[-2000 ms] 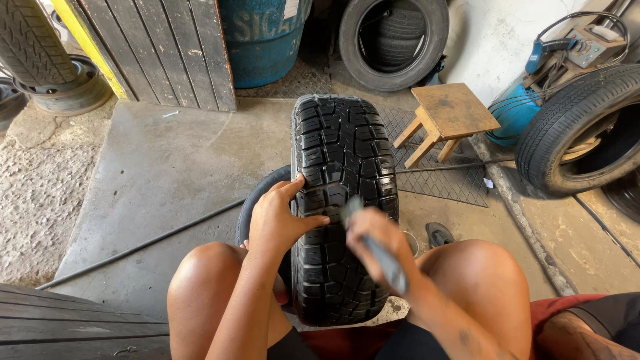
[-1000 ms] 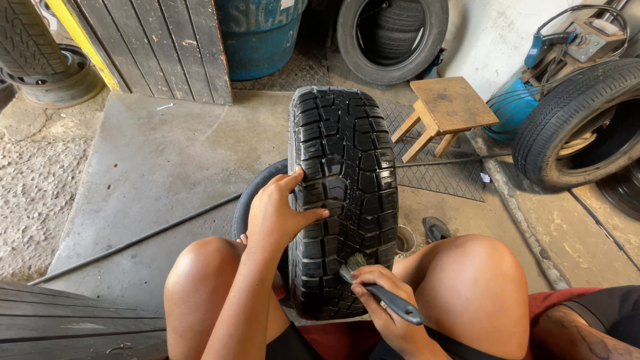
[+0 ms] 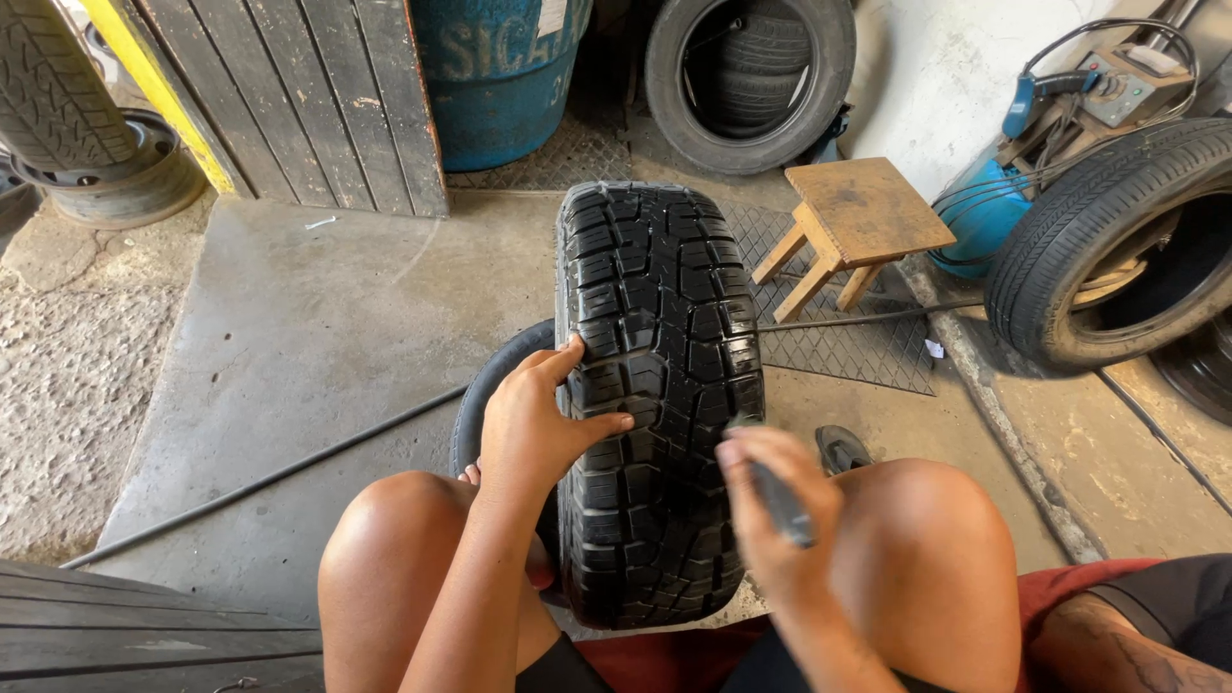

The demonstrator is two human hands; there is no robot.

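An upright black tire (image 3: 664,318) with a chunky, wet-looking tread stands between my knees. My left hand (image 3: 539,414) rests on its left shoulder, the thumb lying across the tread and the fingers along the edge. At the tread's right edge, my right hand (image 3: 784,500) is closed around the dark handle of a brush (image 3: 782,505); hand and brush are blurred, and the bristles are mostly hidden. Behind the upright tire, another tire (image 3: 472,414) lies low on the left, partly covered by my left hand and leg.
A wooden stool (image 3: 871,212) stands beyond on a metal floor plate (image 3: 866,356). Tires (image 3: 1039,279) lean at right near a blue machine (image 3: 991,212). A hose (image 3: 289,472) crosses the floor. A blue drum (image 3: 500,87) stands behind; another person's tattooed limb (image 3: 1107,635) is at lower right.
My right hand, with the brush, has moved up along the right side of the tread from its lower part a second ago. My left hand keeps its place on the tire.
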